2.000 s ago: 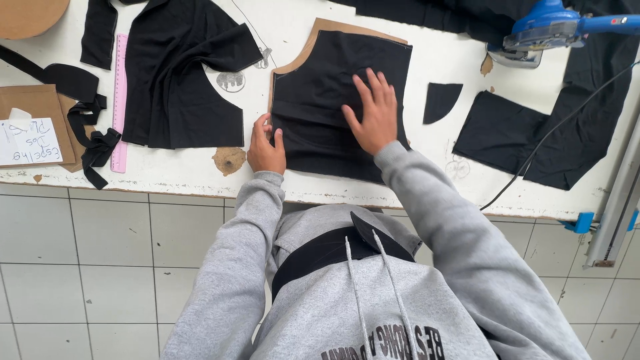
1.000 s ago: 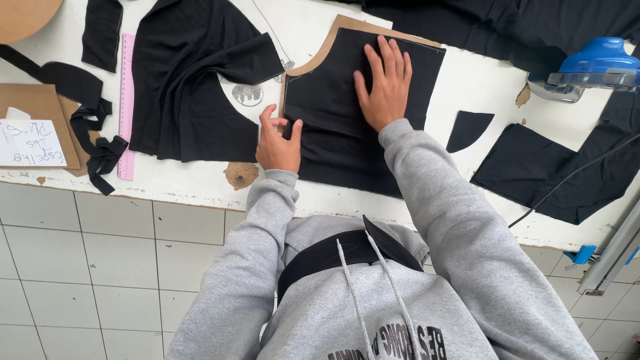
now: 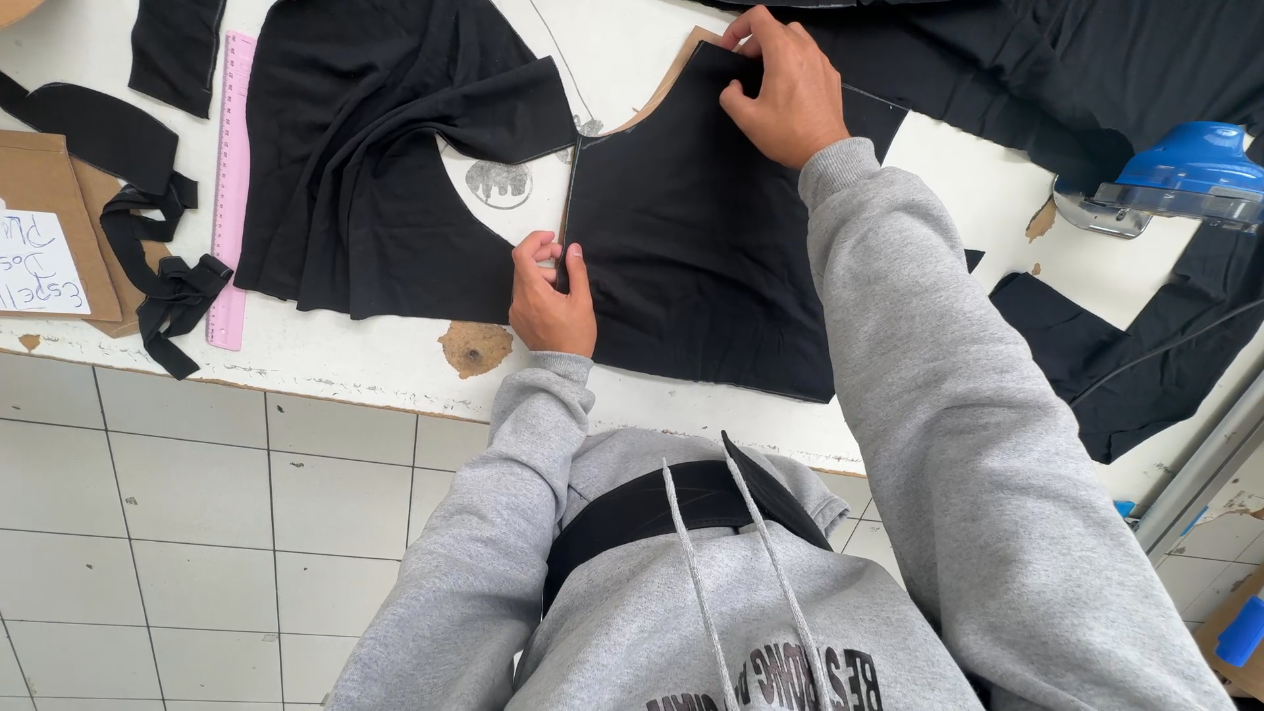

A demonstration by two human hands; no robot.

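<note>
A cut panel of black fabric (image 3: 691, 237) lies over a brown paper pattern (image 3: 681, 71), whose curved edge shows at the upper left of the panel. My left hand (image 3: 555, 301) pinches the panel's left edge between thumb and fingers. At the panel's top corner, my right hand (image 3: 790, 94) has its fingers bent over the fabric and paper edge; its fingertips are partly hidden, so a firm hold cannot be told. Left of the panel lies a larger, creased black fabric piece (image 3: 365, 197), with a pink ruler (image 3: 232, 188) along its far side.
Black fabric strips (image 3: 168, 286) and brown card (image 3: 35, 188) with a handwritten paper lie at the left. A blue-topped cutting machine (image 3: 1185, 168) stands at the right on the white table (image 3: 326, 341), near more black fabric (image 3: 1165, 346) and a cable (image 3: 1165, 346).
My right hand has moved from lying flat on the panel to its top edge, with fingers now bent. My left hand remains at the left edge. The view has shifted.
</note>
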